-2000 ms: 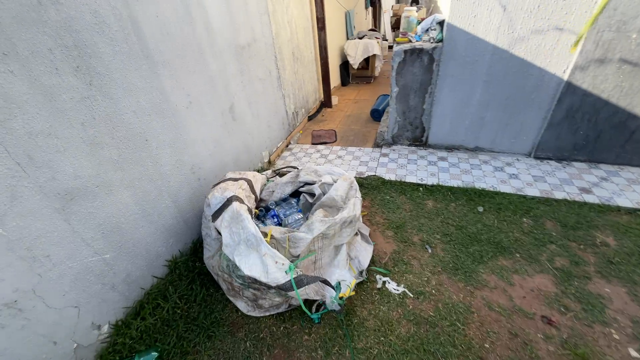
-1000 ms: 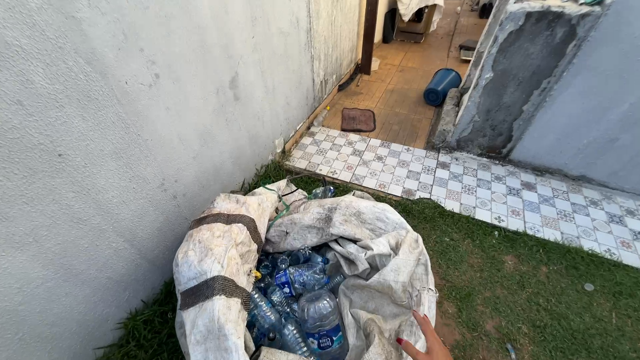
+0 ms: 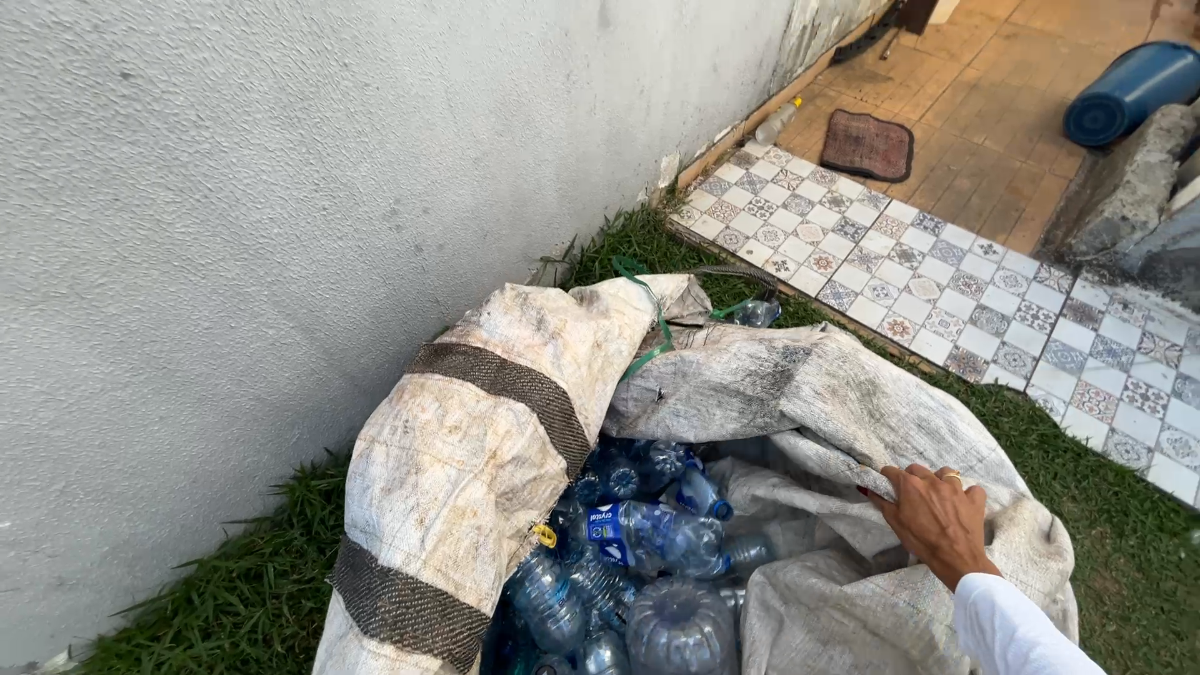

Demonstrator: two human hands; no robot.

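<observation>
A large, dirty white woven bulk bag [image 3: 469, 422] with dark webbing straps stands on the grass. Several plastic bottles [image 3: 647, 534], clear and bluish, fill its open mouth. My right hand [image 3: 933, 516], in a white sleeve, grips a fold of the bag's fabric on the right side of the mouth, fingers curled over it. A green tie [image 3: 656, 323] hangs over the far rim, and a small yellow piece [image 3: 545, 535] shows at the left inner edge. Beyond the far rim lies a clear bottle [image 3: 757, 312]. My left hand is out of view.
A rough grey wall [image 3: 328, 187] runs along the left. Past the grass [image 3: 281, 562] lies a patterned tile strip [image 3: 900, 272], then orange floor with a reddish-brown mat [image 3: 867, 145], a clear bottle with a yellow cap [image 3: 776, 122] and a blue barrel [image 3: 1130, 94] on its side.
The view has come much closer to the bag. My right hand, at the bag's right edge one second ago, has moved further over the bag and now grips a fabric fold.
</observation>
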